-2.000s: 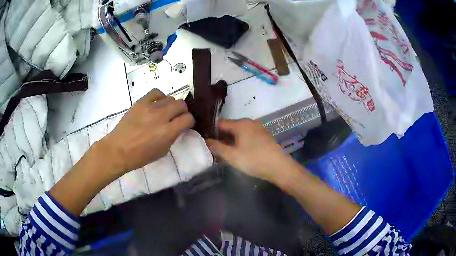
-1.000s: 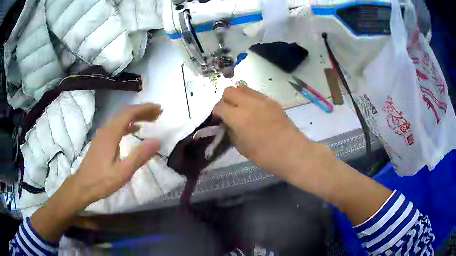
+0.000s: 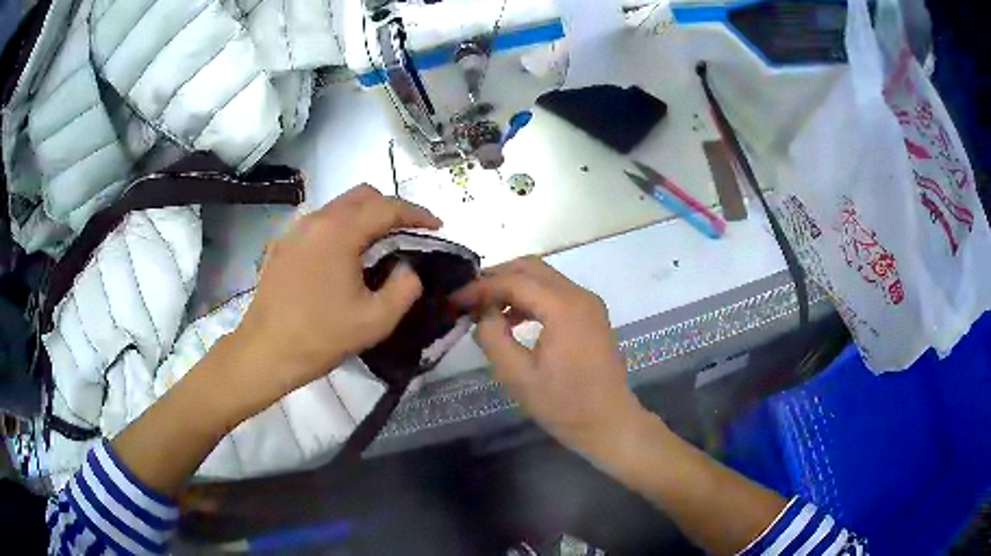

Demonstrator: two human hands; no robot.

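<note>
A dark brown cuff (image 3: 418,315) forms an open loop with a pale inner edge at the end of the white quilted sleeve (image 3: 288,418), near the table's front edge. A narrow brown strip hangs from it over that edge. My left hand (image 3: 326,282) grips the loop's left rim, thumb inside the opening. My right hand (image 3: 554,353) pinches the loop's right rim between thumb and fingers. The presser foot and needle (image 3: 467,141) stand behind the cuff, apart from it.
The white jacket body (image 3: 185,81) and a brown zip strip (image 3: 245,187) lie left. Snips (image 3: 679,201), a flat brown strip (image 3: 724,179), a black flat object (image 3: 609,116) and a black cord (image 3: 761,190) lie right. A white plastic bag (image 3: 869,217) hangs above a blue bin (image 3: 891,434).
My left hand has moved right onto the cuff and grips it. My right hand has moved down from near the needle to the cuff's right rim. The loop now opens upward.
</note>
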